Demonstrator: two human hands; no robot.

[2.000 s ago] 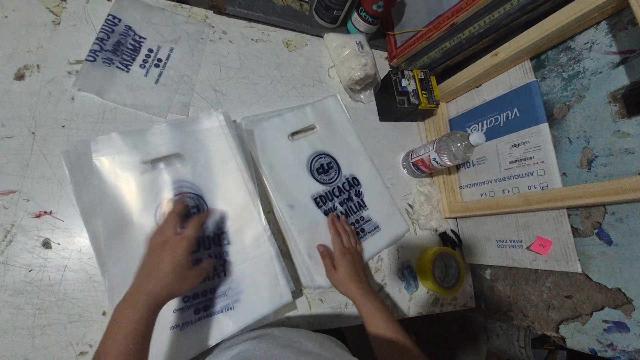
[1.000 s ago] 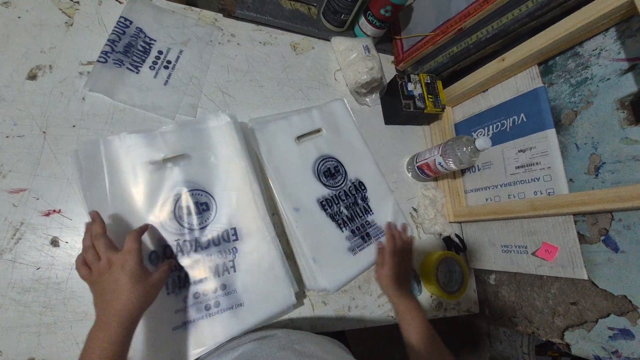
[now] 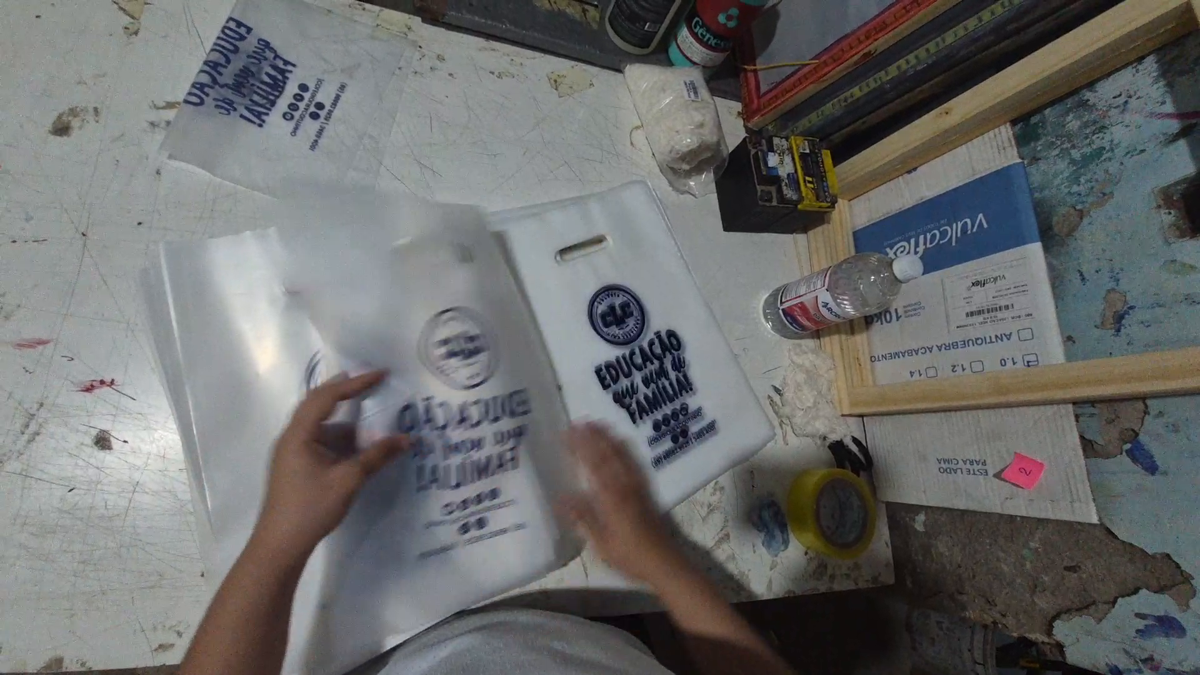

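A translucent plastic bag (image 3: 469, 478) with mirrored dark print is lifted and tilted over the left stack of bags (image 3: 202, 309). Over this bag's left part is my left hand (image 3: 323, 459), thumb and forefinger apart; whether it pinches the plastic I cannot tell. My right hand (image 3: 609, 497), blurred by motion, is at the bag's right edge, beside the lower left side of the right stack of printed bags (image 3: 553, 281). That stack lies flat, its die-cut handle slot at the top and its print facing up.
Another printed plastic sheet (image 3: 281, 103) lies at the upper left. To the right are a black battery (image 3: 769, 187), a bag of white material (image 3: 680, 127), a clear bottle (image 3: 834, 295), a yellow tape roll (image 3: 832, 513), wooden frames (image 3: 994, 384) and a cardboard box (image 3: 984, 469).
A bag from the left stack has been raised and shifted toward the right stack. My left hand has moved right from the left stack's lower left edge; my right hand has moved left off the right stack's corner.
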